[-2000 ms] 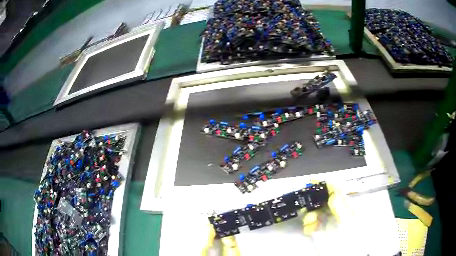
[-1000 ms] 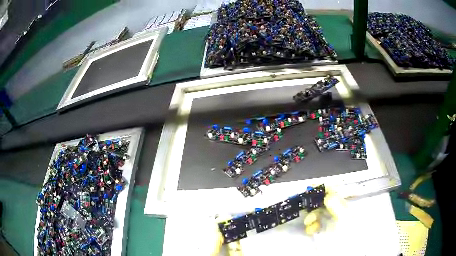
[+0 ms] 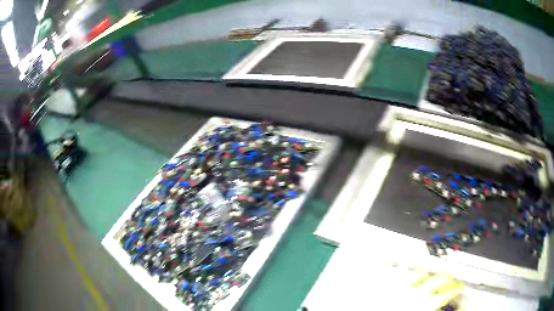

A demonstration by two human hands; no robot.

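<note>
My left hand [image 3: 438, 288], in a glove with yellow fingers, is blurred and cut off by the bottom edge at the lower right, over the bright white work surface [image 3: 358, 276]. A small dark bit shows at its fingertips; I cannot tell if it is a held board. No separate right hand can be made out. Loose circuit boards [image 3: 461, 237] with blue, red, green and white parts lie in the white-framed centre tray [image 3: 355, 191], beyond the hand. The left tray [image 3: 322, 167] is heaped with mixed boards [image 3: 212, 206].
An empty white-framed tray [image 3: 307, 59] stands at the back on the green surface. A high pile of boards [image 3: 480, 73] is at the back right. A dark grey strip [image 3: 255, 100] runs behind the left tray. The floor with a yellow line [image 3: 73, 255] shows at the lower left.
The view has swung left, so the trays appear further right and the left tray shows more fully. The board strip held between both hands no longer shows clearly, and the right hand has left the picture.
</note>
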